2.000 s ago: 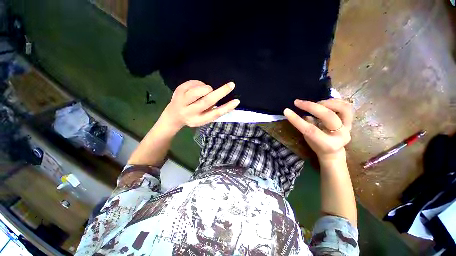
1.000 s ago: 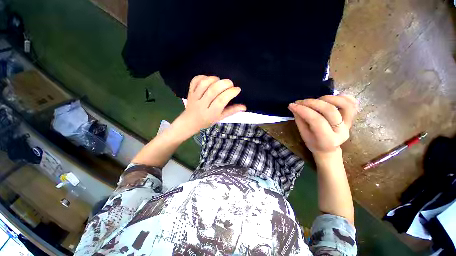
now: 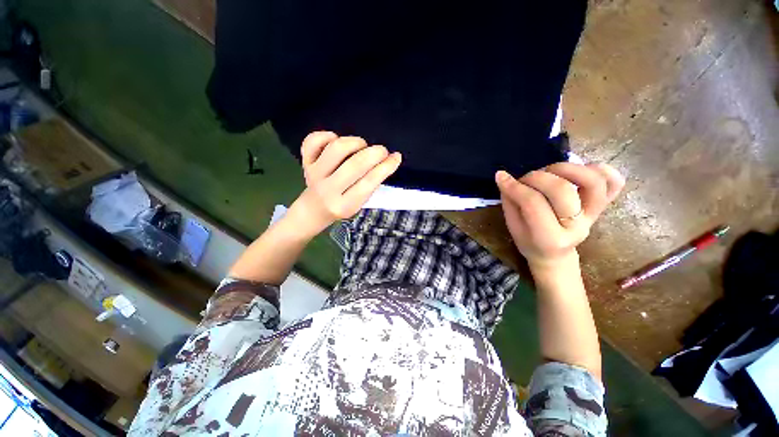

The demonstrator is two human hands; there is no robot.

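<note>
A large matte black cut panel (image 3: 401, 85) lies in front of me and runs off the top of the picture. A white sheet (image 3: 427, 200) shows as a strip under its near edge, with small white bits at its right edge. My left hand (image 3: 348, 175) grips the near edge at the left, fingers curled over the black fabric. My right hand (image 3: 557, 205) grips the near right corner between thumb and fingers. The thumbs and the fabric's underside are partly hidden.
A red-and-silver pen (image 3: 673, 258) lies on the worn brown table (image 3: 658, 111) at the right. Black and white cut pieces (image 3: 726, 358) lie at the lower right. At the left, beyond the green floor (image 3: 162, 94), a shelf holds plastic-wrapped items (image 3: 128, 209).
My left hand has shifted slightly left along the near edge, its fingers curled more. My right hand's fingers have closed more at the corner. More white shows at the panel's right edge.
</note>
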